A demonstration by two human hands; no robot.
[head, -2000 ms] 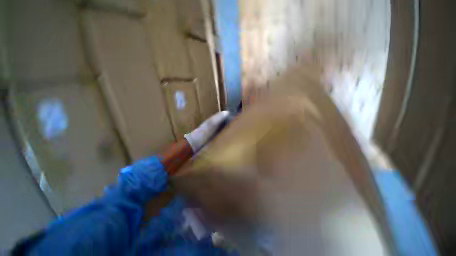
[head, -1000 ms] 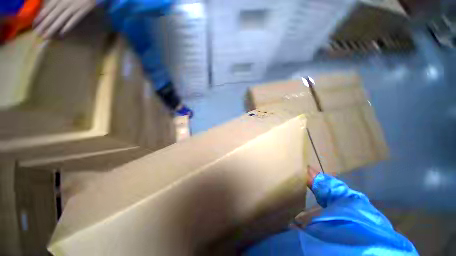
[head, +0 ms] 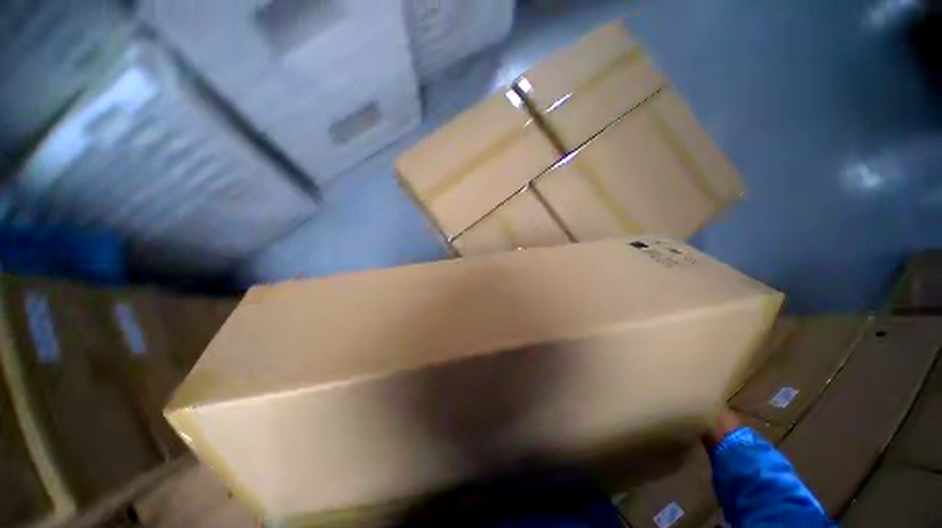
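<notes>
A long brown carton (head: 465, 361) lies across the view close in front of me, with taped edges and small dark print near its upper right corner. My right hand (head: 723, 423) is at the carton's lower right end, mostly hidden behind blue sleeve and carton; it holds the carton there. My left hand is not in view. Beyond the carton, a group of taped cartons (head: 578, 144) with shiny tape sits low on the grey-blue floor, partly covered by the held carton.
Whitish stacks (head: 279, 83) stand at the upper left. Brown cartons with white labels (head: 83, 382) are at the left. More labelled cartons (head: 816, 382) lie at the lower right. Grey-blue floor (head: 816, 124) shows at the upper right. A blurred blue shape is at the left edge.
The view has turned, and the held carton now lies more level across it. The other person's arms seen at the upper left are gone. My right hand stays at the carton's right end.
</notes>
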